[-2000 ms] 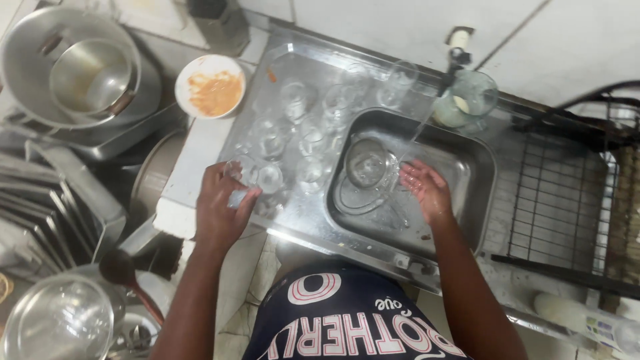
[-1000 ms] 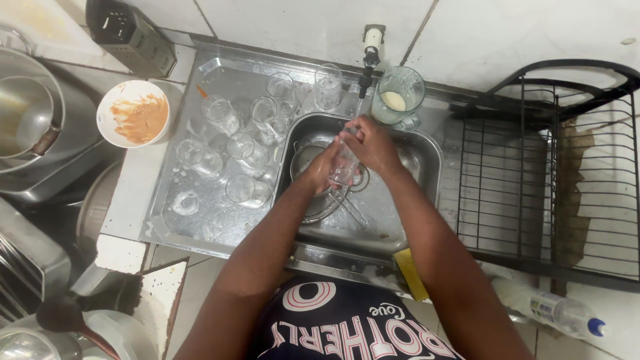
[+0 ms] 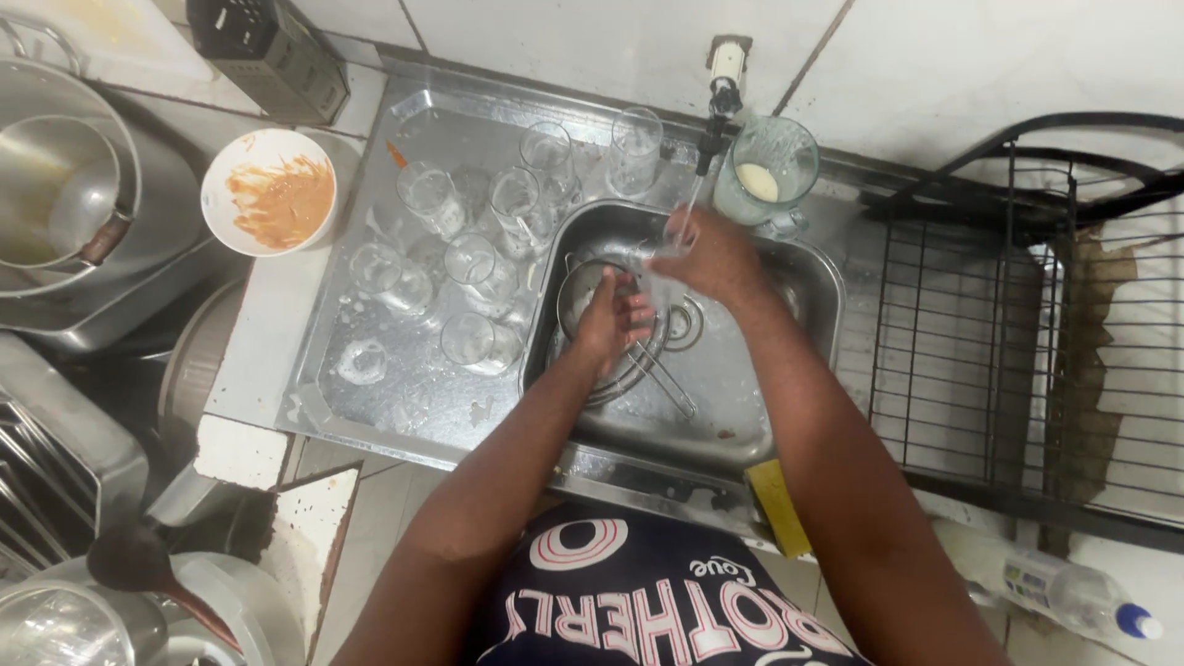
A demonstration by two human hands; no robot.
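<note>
My right hand (image 3: 717, 254) holds a drinking glass (image 3: 680, 231) under the stream from the faucet (image 3: 715, 125), over the steel sink basin (image 3: 740, 407). Just left of it and lower, my left hand (image 3: 612, 319) has its fingers apart, palm toward the running water, holding nothing that I can see. Beneath my hands a wire strainer (image 3: 578, 296) and a round dish lie in the basin. Several clear glasses (image 3: 472, 264) stand on the steel drainboard to the left. A glass pitcher (image 3: 772, 176) with some pale liquid stands behind the basin, right of the faucet.
A black wire dish rack (image 3: 971, 351) stands on the right, with a plastic bottle (image 3: 1045, 583) below it. A yellow sponge (image 3: 777, 509) sits at the sink's front edge. On the left are a sauce-smeared white bowl (image 3: 268, 192), a box grater (image 3: 268, 60) and large pots (image 3: 157, 203).
Two seconds ago my left hand was at the glasses on the drainboard; it is now over the basin. Since one second ago my hands have moved apart, the glass staying in my right.
</note>
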